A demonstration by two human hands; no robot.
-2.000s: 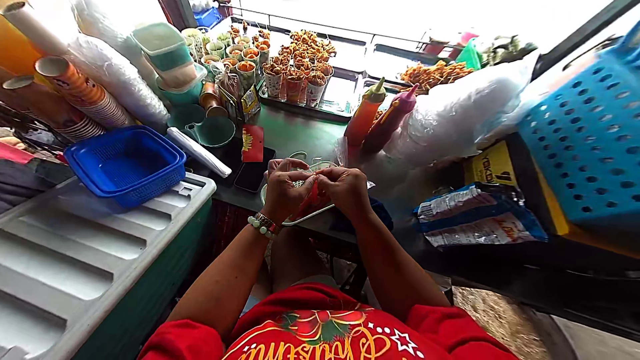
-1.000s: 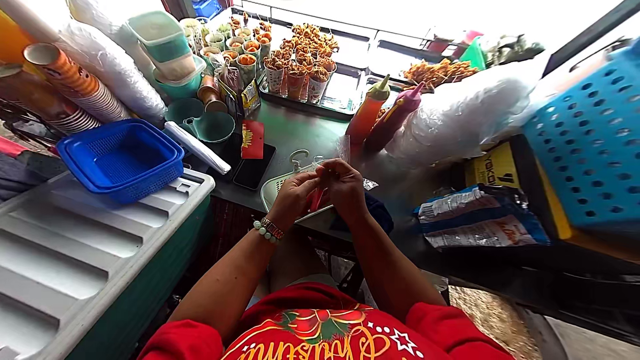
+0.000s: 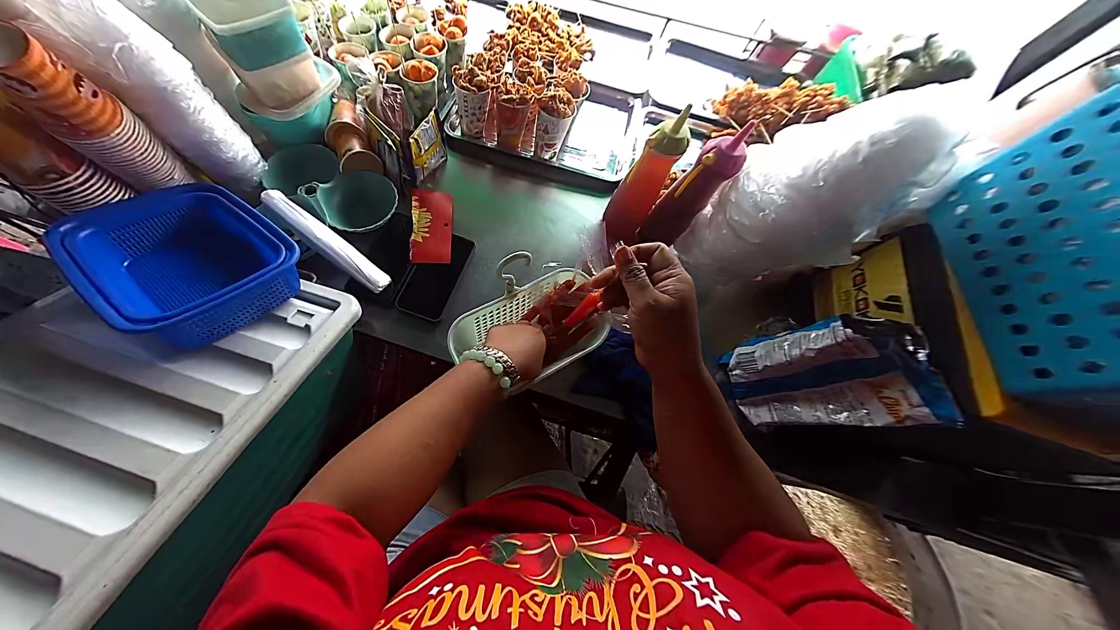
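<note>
A white plastic basket with a hook handle (image 3: 479, 325) sits at the counter's front edge and holds red items in clear plastic (image 3: 573, 325). My left hand (image 3: 518, 346), with a beaded bracelet and a metal watch band at the wrist, reaches into the basket; its fingers are hidden, so its hold cannot be told. Above the basket's right end, my right hand (image 3: 652, 280) is raised, thumb against the fingers, pinching a piece of clear plastic (image 3: 617, 255). Just beyond stand an orange squeeze bottle (image 3: 643, 188) and a dark one with a purple cap (image 3: 700, 188).
A blue basket (image 3: 175, 262) rests on a white cooler lid (image 3: 114, 411) at left. A phone (image 3: 436, 280), a red packet (image 3: 431, 226) and a white roll (image 3: 324, 241) lie nearby. Cups of fried food (image 3: 525, 109) stand behind. A foil pack (image 3: 831, 376) and a light-blue basket (image 3: 1041, 262) are at right.
My hands, together above the basket one second ago, are now apart: the left has gone down into the basket and the right is at its right end. More of the red items shows.
</note>
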